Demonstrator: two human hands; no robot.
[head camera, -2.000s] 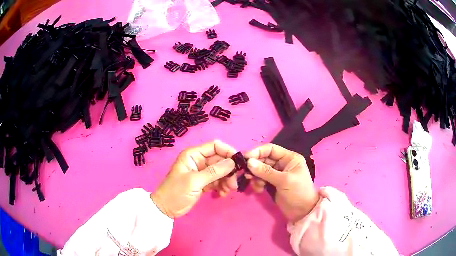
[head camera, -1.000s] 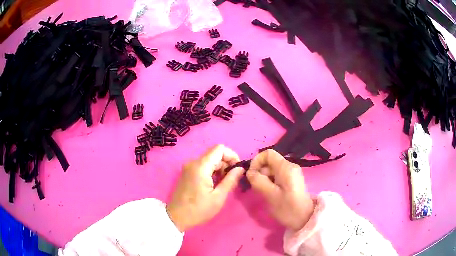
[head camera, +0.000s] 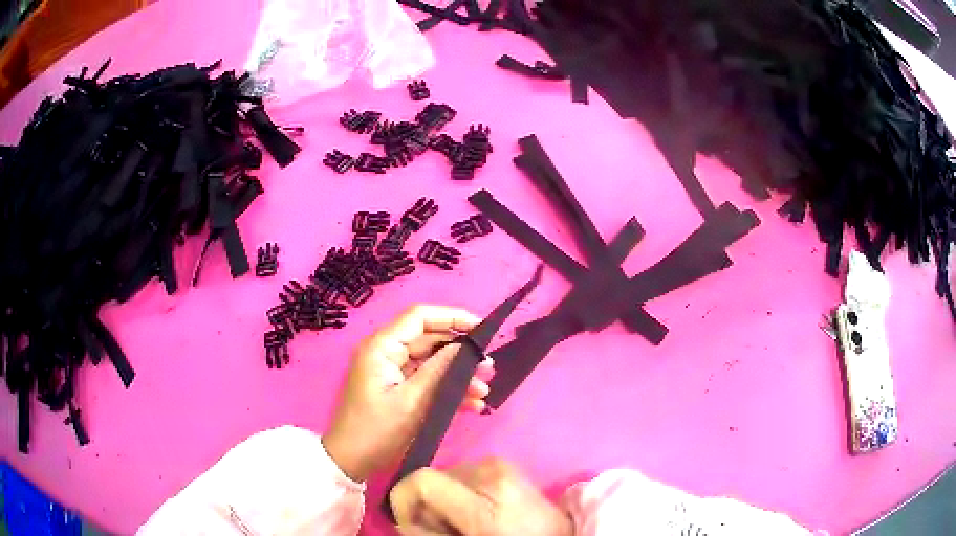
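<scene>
A black webbing strap (head camera: 444, 405) runs diagonally between my hands, its thin far end pointing up and right. My left hand (head camera: 393, 393) pinches the strap and a small dark buckle (head camera: 471, 345) near the strap's upper part; the fingers hide most of the buckle. My right hand (head camera: 472, 500) is closed on the strap's lower end near the bottom edge of the view. Loose pronged buckles (head camera: 341, 277) lie in a cluster beyond my left hand. Another cluster of buckles (head camera: 409, 136) lies farther back.
Crossed loose straps (head camera: 598, 298) lie right of my left hand. A large strap heap (head camera: 776, 94) fills the upper right, and a shaggy strap pile (head camera: 115, 188) the left. A clear plastic bag (head camera: 335, 42) is at the top, a phone (head camera: 868, 377) at the right.
My right hand has moved down toward me, and the strap now stretches between my hands. My left hand stays near the same place. The view has shifted slightly.
</scene>
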